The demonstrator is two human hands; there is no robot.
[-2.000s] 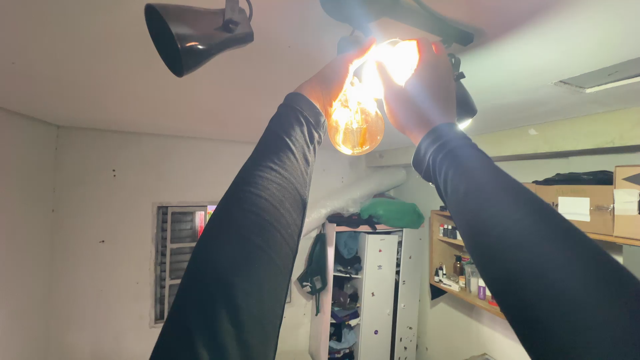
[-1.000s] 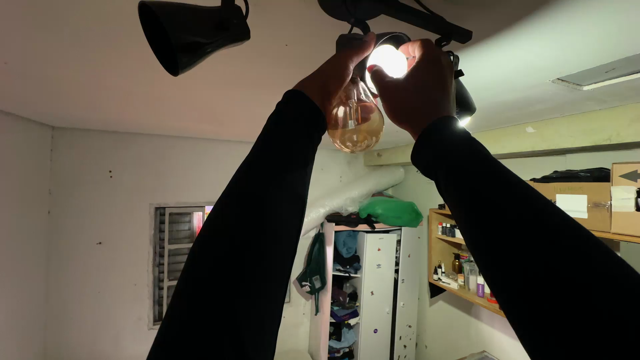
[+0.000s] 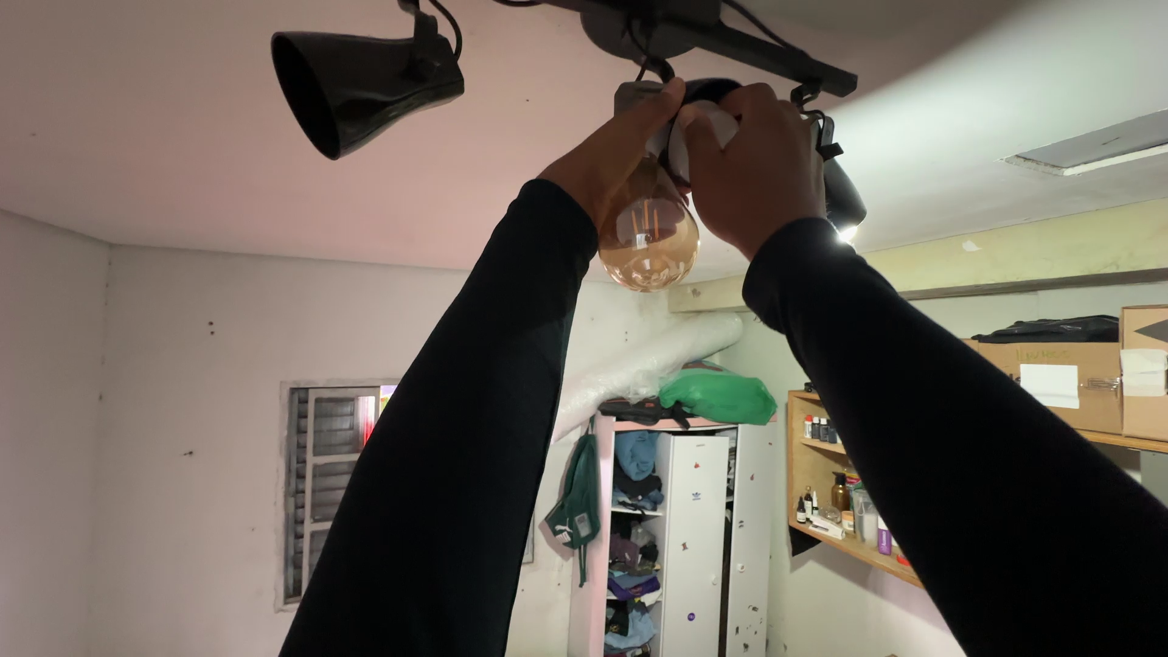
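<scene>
Both my hands are raised to a black ceiling spotlight bar point(image 3: 776, 57). My left hand point(image 3: 620, 151) is at the neck and socket of an amber filament bulb point(image 3: 650, 239), which hangs unlit below it; whether the fingers grip the bulb or a lamp head is hidden. My right hand point(image 3: 762, 169) has its fingers around a whitish, unlit bulb point(image 3: 691, 144) inside a black lamp shade point(image 3: 712, 89). Another black shade point(image 3: 365, 89) hangs at the upper left. Behind my right wrist, a further spotlight point(image 3: 841, 196) is lit.
Below stand an open white wardrobe point(image 3: 698, 547) with clothes, a green bag point(image 3: 721, 395) on top, and a plastic-wrapped roll point(image 3: 648, 365). To the right are a wooden shelf point(image 3: 867, 547) with bottles and cardboard boxes point(image 3: 1049, 365). A window point(image 3: 333, 474) is at left.
The bulb at my right hand was glowing brightly in both earlier frames and is now dark. Both hands remain up at the fixture.
</scene>
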